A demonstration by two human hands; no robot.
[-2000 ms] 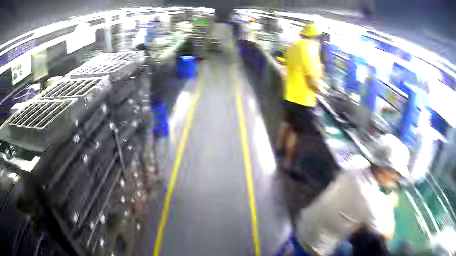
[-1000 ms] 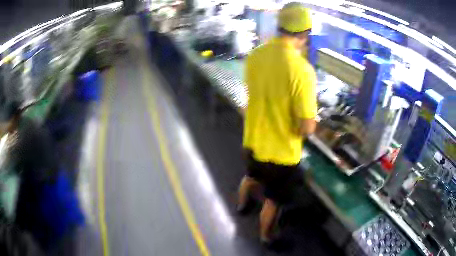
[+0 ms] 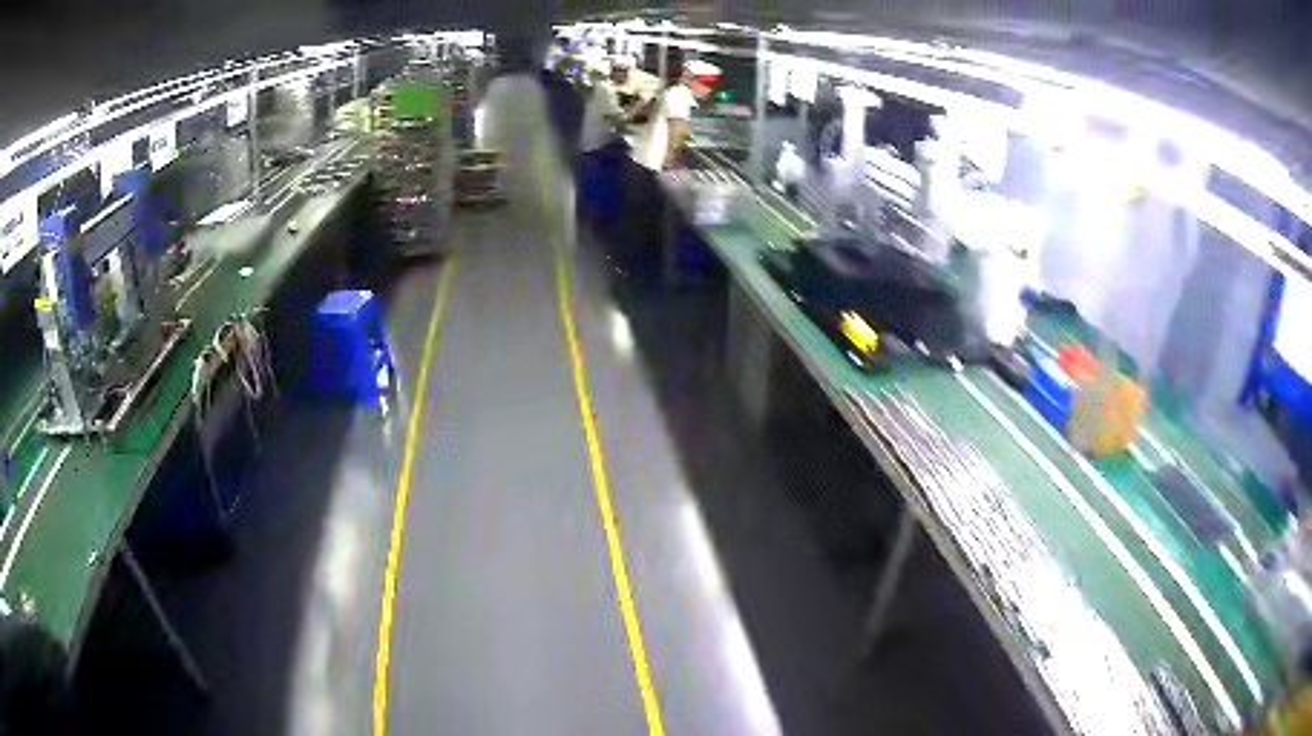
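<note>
Neither of my hands is in the picture. Nearest in front of me is the grey aisle floor [image 3: 497, 503] between two yellow lines. On the right runs a long green workbench [image 3: 1058, 489] with rows of shiny metal parts [image 3: 964, 503] along its near edge. A black object with a yellow piece [image 3: 859, 332] lies on it, and an orange-brown round object [image 3: 1105, 413] beside a blue one [image 3: 1050, 381]. The parts are blurred.
A blue stool [image 3: 348, 345] stands left of the aisle by a green bench [image 3: 65, 554] with a blue and silver machine [image 3: 69, 324] and hanging cables [image 3: 230, 360]. Stacked trays [image 3: 413, 180] stand farther ahead on the left. People [image 3: 671, 122] are at the right bench farther on.
The view has moved forward along the aisle and turned back to face down it. The person in the yellow shirt and cap has gone out of view. The left bench and blue stool show more clearly.
</note>
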